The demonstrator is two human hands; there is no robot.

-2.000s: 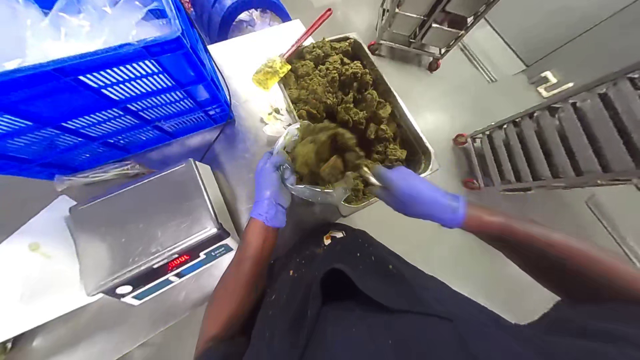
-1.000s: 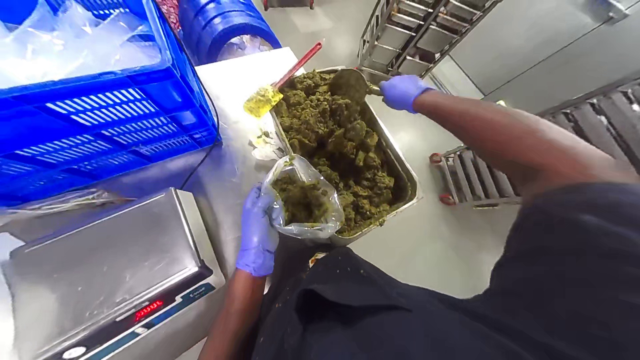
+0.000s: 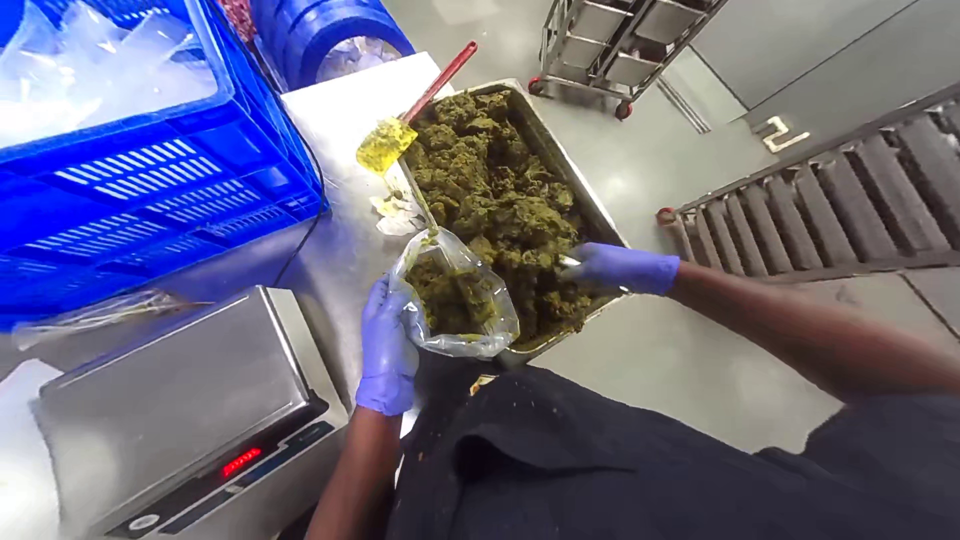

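My left hand (image 3: 388, 346), in a purple glove, grips the side of a clear plastic bag (image 3: 504, 319), whose mouth is spread. Green-brown clumpy food (image 3: 450, 296) lies inside the bag. A deep metal tray (image 3: 574, 161) holds a large heap of the same clumpy mass (image 3: 491, 180). At the tray's right edge is my right hand (image 3: 619, 268), also gloved, closed on a metal utensil handle (image 3: 570, 262); the rest of that utensil is hidden in the mass. A spatula with a red handle (image 3: 442, 81) and a smeared yellowish blade (image 3: 386, 145) rests at the tray's upper left corner.
A digital scale (image 3: 180, 405) stands at the lower left. Behind it a blue plastic crate (image 3: 165, 172) holds clear bags (image 3: 105, 67). A blue drum (image 3: 322, 30) lies beyond. Wheeled metal racks (image 3: 600, 56) stand at the upper right, with another tray-filled rack (image 3: 817, 202) at the right.
My right hand has come down from the tray's far end to its near right side, and the utensil's head has gone from view into the heap. My left hand still holds the bag.
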